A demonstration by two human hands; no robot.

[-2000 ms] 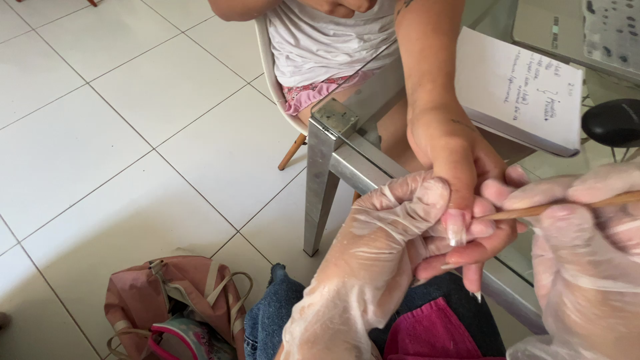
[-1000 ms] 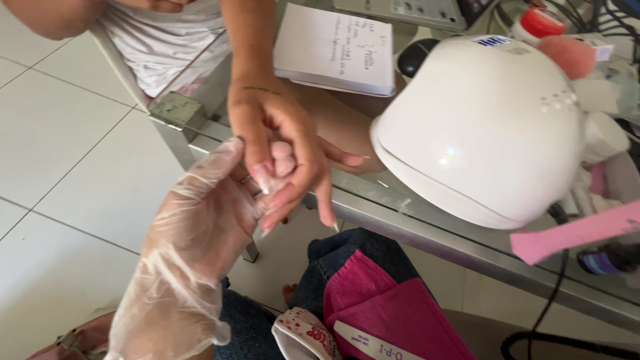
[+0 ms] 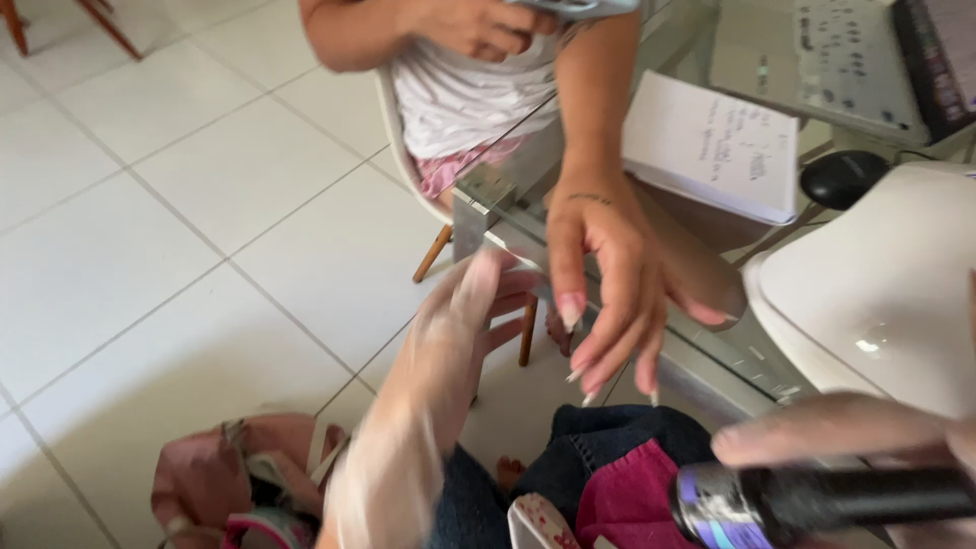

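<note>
My left hand (image 3: pixel 427 389), in a translucent glove and blurred, holds nothing; its fingers are apart, just left of the other person's hand (image 3: pixel 610 267). That hand hangs palm down over the glass table's metal edge, its long nails pointing toward my lap. At the lower right, my right hand (image 3: pixel 839 438) grips a small black bottle with a long black cap (image 3: pixel 862 496) and a purple and blue label; the bottle lies sideways in it. A magenta cloth (image 3: pixel 625 492) and a nail file's end lie on my denim-covered lap, beside a white item with red marks (image 3: pixel 541 522).
A white nail lamp (image 3: pixel 869 297) stands on the glass table at the right. Behind it are a black mouse (image 3: pixel 844 179), a notebook with handwriting (image 3: pixel 709 145) and a laptop (image 3: pixel 930 69). A pink bag (image 3: pixel 221 473) sits on the tiled floor. The seated person holds a light-blue object (image 3: pixel 576 8).
My left hand has let go of the other person's fingers. My right hand, out of view one second ago, now holds the black bottle; two seconds ago it held a wooden stick.
</note>
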